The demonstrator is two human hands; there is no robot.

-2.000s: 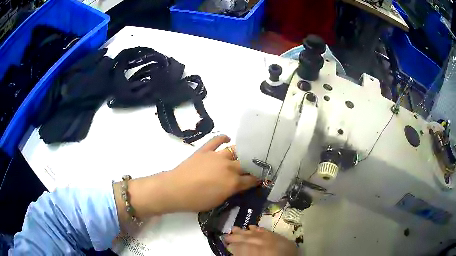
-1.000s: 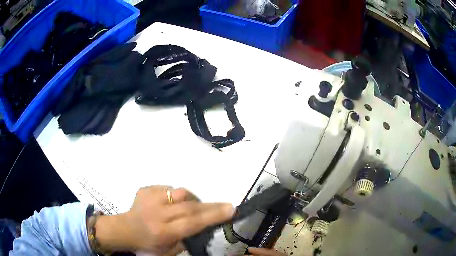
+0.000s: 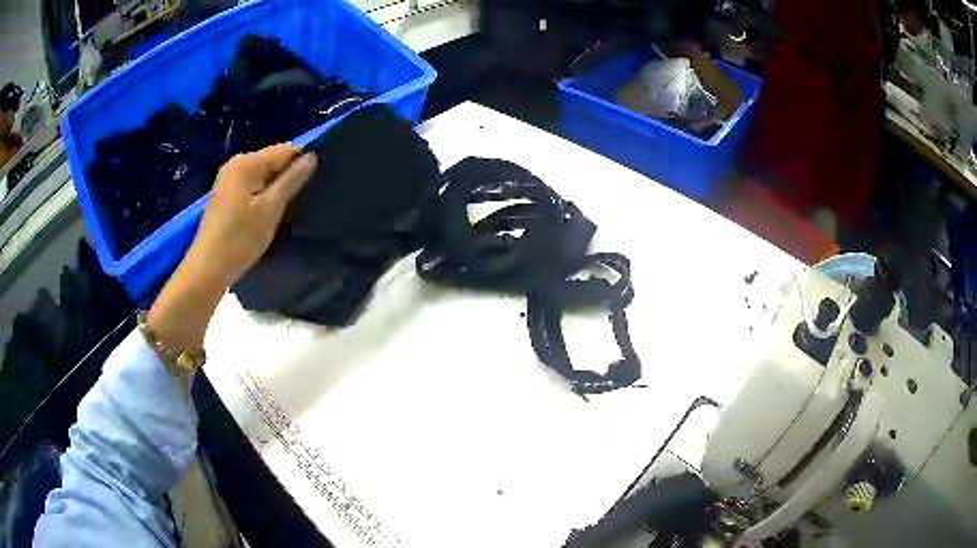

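My left hand (image 3: pixel 249 219) reaches to the upper left and grips the edge of a dark fabric panel (image 3: pixel 364 177) between thumb and fingers. The panel is raised over the panel stack (image 3: pixel 311 280). The band pile (image 3: pixel 498 230), tangled black loops with a pale line, lies beside the stack, and one loop spreads open to its right. Black fabric (image 3: pixel 654 512) lies at the needle area of the sewing machine (image 3: pixel 787 401) at the bottom edge. My right hand is out of the picture.
A blue crate (image 3: pixel 96 219) of black pieces stands at the table's left edge. Another blue crate (image 3: pixel 686 150) stands behind the white table (image 3: pixel 429 428). A printed ruler (image 3: pixel 311 460) runs along the front edge. A black rod-like part (image 3: pixel 670 439) is beside the machine.
My left hand has left the fabric by the needle, moved to the stack at upper left and taken hold of a panel. The view has turned left. My right hand has gone out of view.
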